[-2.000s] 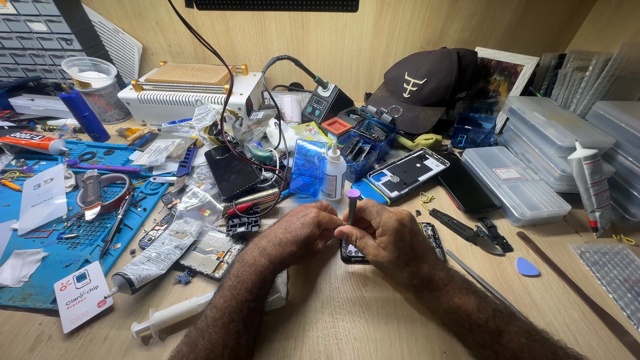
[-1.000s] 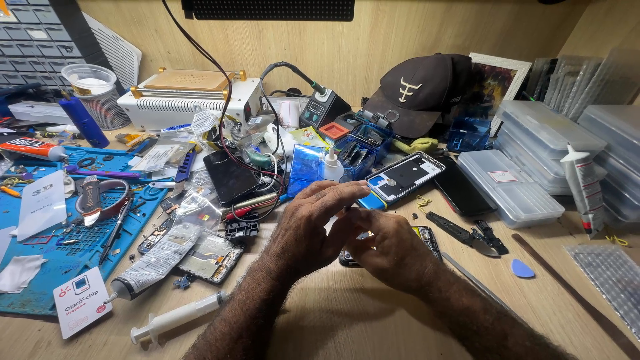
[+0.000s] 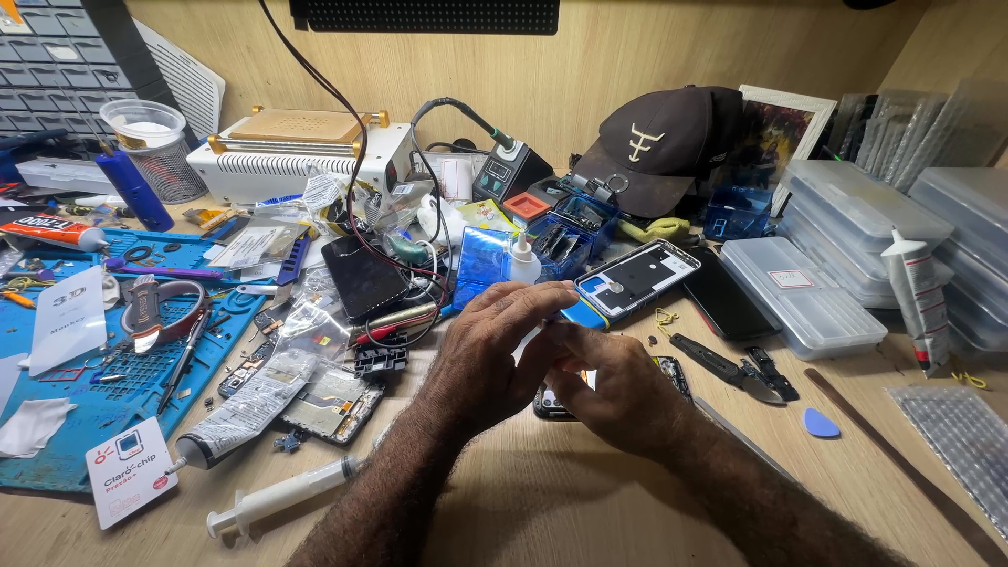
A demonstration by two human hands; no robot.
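Note:
My left hand [image 3: 492, 354] and my right hand [image 3: 618, 382] meet at the middle of the bench, fingertips close together. Whatever may be between the fingers is hidden, apart from a tiny purplish bit near the left fingertips. Below and partly behind the right hand lies an opened smartphone [image 3: 551, 403], its camera end and right edge showing. Just beyond the hands rests a phone frame [image 3: 634, 279] on a blue piece. A white dropper bottle [image 3: 523, 260] stands behind the left hand.
Left are a blue repair mat [image 3: 47, 465], a syringe [image 3: 287, 496], a metal tube [image 3: 236, 421] and phone parts [image 3: 335, 402]. Right are a folding knife [image 3: 720, 366], a blue plectrum-shaped pick [image 3: 821, 424], a dark phone [image 3: 728, 299] and plastic boxes [image 3: 803, 295]. A soldering station [image 3: 512, 169] stands behind.
Two seconds ago a screwdriver with a purple top stood upright in the right hand over the opened phone; its upright handle no longer shows. The left hand has risen and its fingers now spread over the right fingertips.

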